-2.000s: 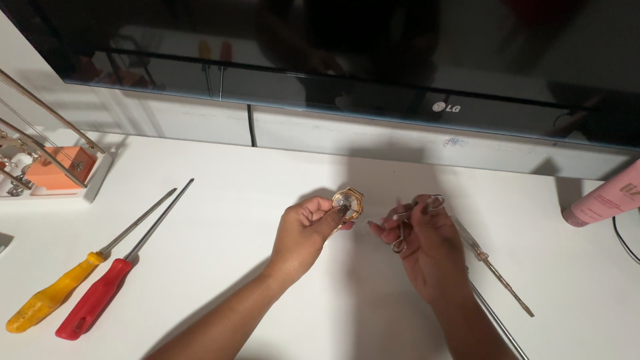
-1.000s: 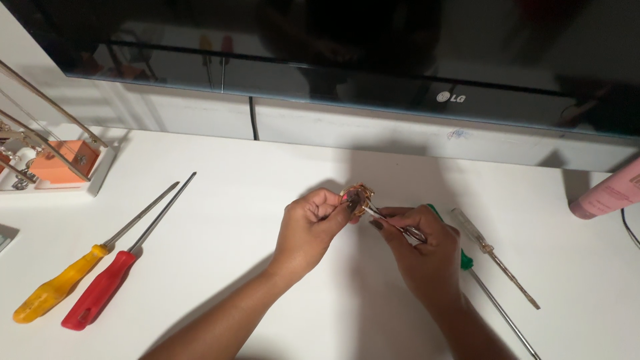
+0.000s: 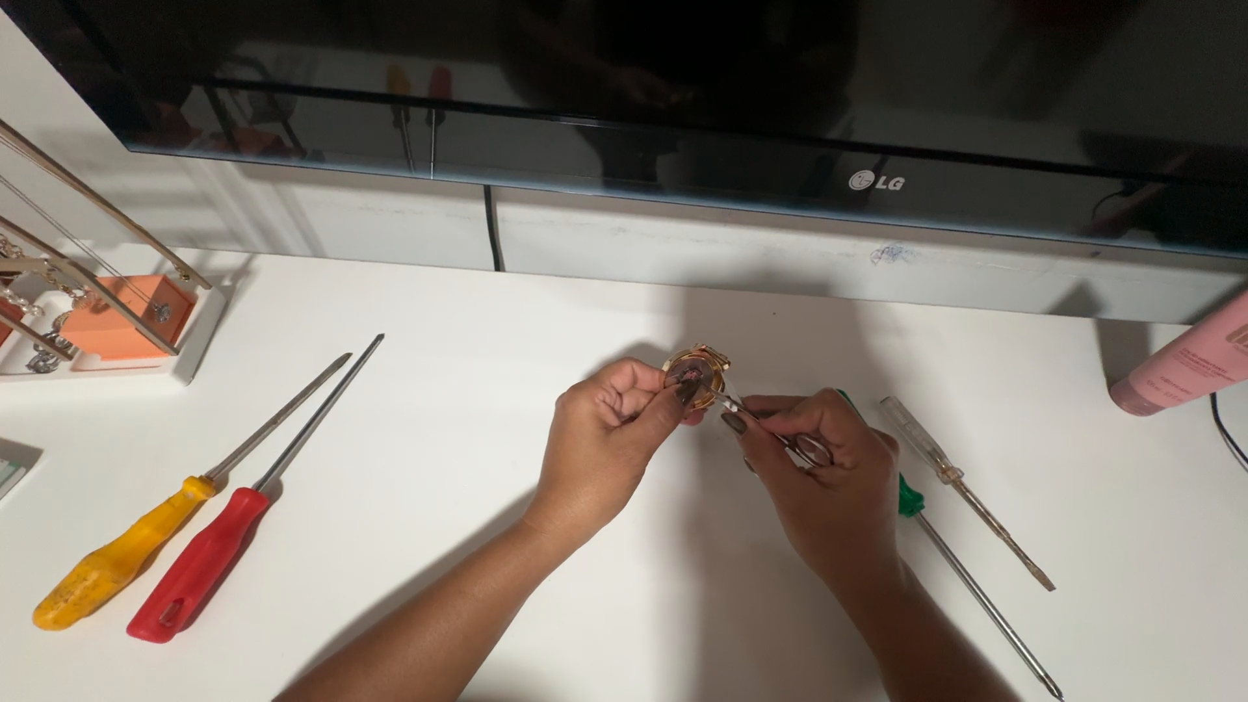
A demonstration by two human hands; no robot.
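Note:
Near the middle of the white table, my left hand (image 3: pixel 606 439) pinches a gold-coloured watch (image 3: pixel 698 376) by its round case, between thumb and fingers. Small metal scissors (image 3: pixel 795 444) are in my right hand (image 3: pixel 837 478), their tips touching or very close to the watch's right rim. My fingertips hide part of the case. A green-handled screwdriver (image 3: pixel 985 600) lies partly behind my right hand, and a clear-handled screwdriver (image 3: pixel 975 497) rests to its right. Over on the left lie a yellow-handled screwdriver (image 3: pixel 127 556) and a red-handled screwdriver (image 3: pixel 205 565), side by side.
An LG television (image 3: pixel 624 127) spans the back above the table (image 3: pixel 439 409). At the left stands a white tray (image 3: pixel 200 341) with jewellery and an orange box (image 3: pixel 132 317). A pink tube (image 3: pixel 1185 356) is at the right edge. A black cable (image 3: pixel 494 229) hangs behind.
My right hand has moved left to the watch, bringing the scissors' tips to its rim. Two seconds ago the scissors were apart from the watch. My left hand still holds the watch.

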